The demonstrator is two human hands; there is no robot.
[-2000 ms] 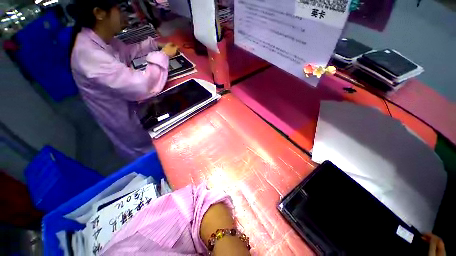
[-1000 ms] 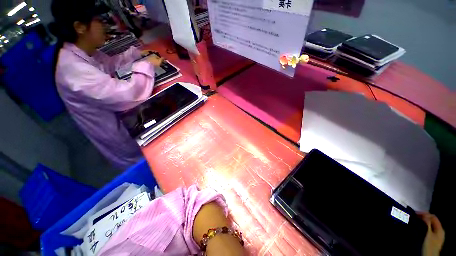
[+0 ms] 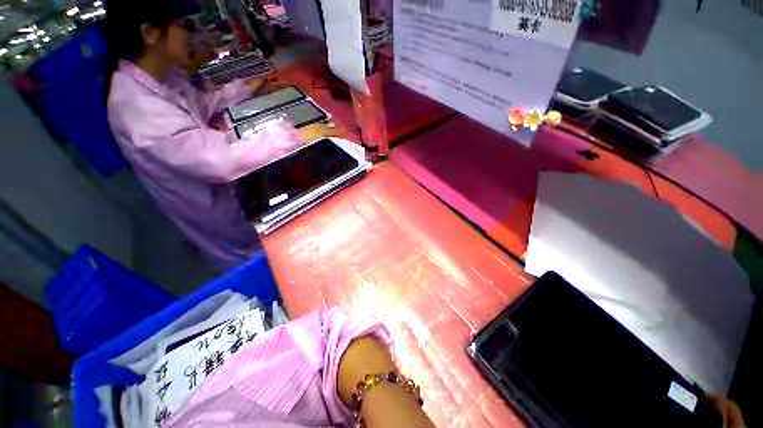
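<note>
A flat glossy black case lies at the lower right, with a small white label near its right end. Black edges show beneath its left side; how many pieces are stacked there I cannot tell. My right hand is at the lower right edge, its fingers touching the case's right end; most of it is cut off or hidden, so its grip is unclear. My left forearm, with a bead bracelet, enters at the bottom centre; the left hand is below the picture. Large grey-white sheets lie behind the case.
A blue bin with white papers stands at lower left. A stack of cases with white edges lies on the red bench beside a seated person in pink. More stacks sit on the rear shelf. A printed sheet hangs ahead.
The view swung left and back. The neighbour's hands shifted, and two framed pieces now show before them. My right hand stays at the black case's right end, now less visible than one second ago.
</note>
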